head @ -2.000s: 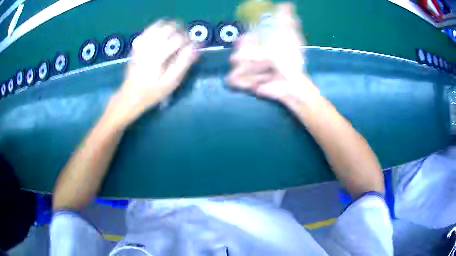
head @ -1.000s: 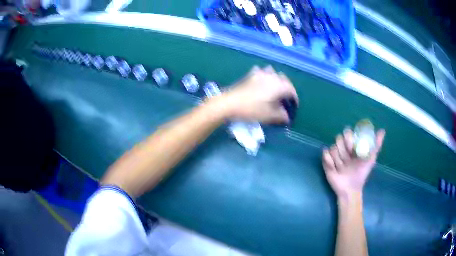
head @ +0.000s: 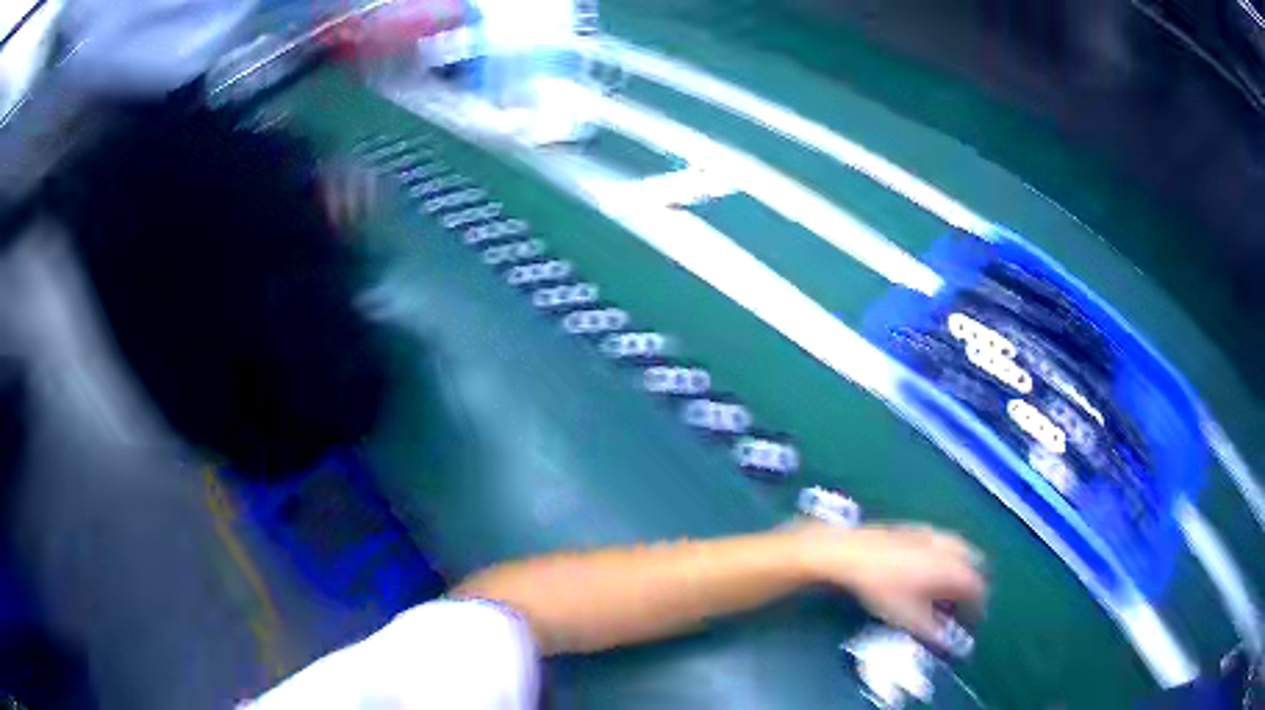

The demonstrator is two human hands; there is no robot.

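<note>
The view is blurred. My left hand point(head: 916, 576) reaches in at the lower right, palm down, with its fingers curled over a dark disc with a pale centre point(head: 953, 634). A crumpled white paper or rag scrap point(head: 891, 666) lies just below the hand. A row of black discs with pale centres point(head: 676, 379) runs diagonally along the green belt from the upper left to my left wrist. One disc point(head: 828, 505) sits right beside the wrist. My right hand is out of view.
A blue tray of black discs point(head: 895, 364) stands beyond the row at right. A dark-haired person point(head: 229, 291) sits close at left. White stripes point(head: 777, 308) cross the belt. A red item point(head: 402, 25) and blurred white-blue objects stand at the top.
The view has swung left, so the blue tray appears lower right and the neighbour larger. My left hand has shifted lower right in the picture. My right hand has left the view.
</note>
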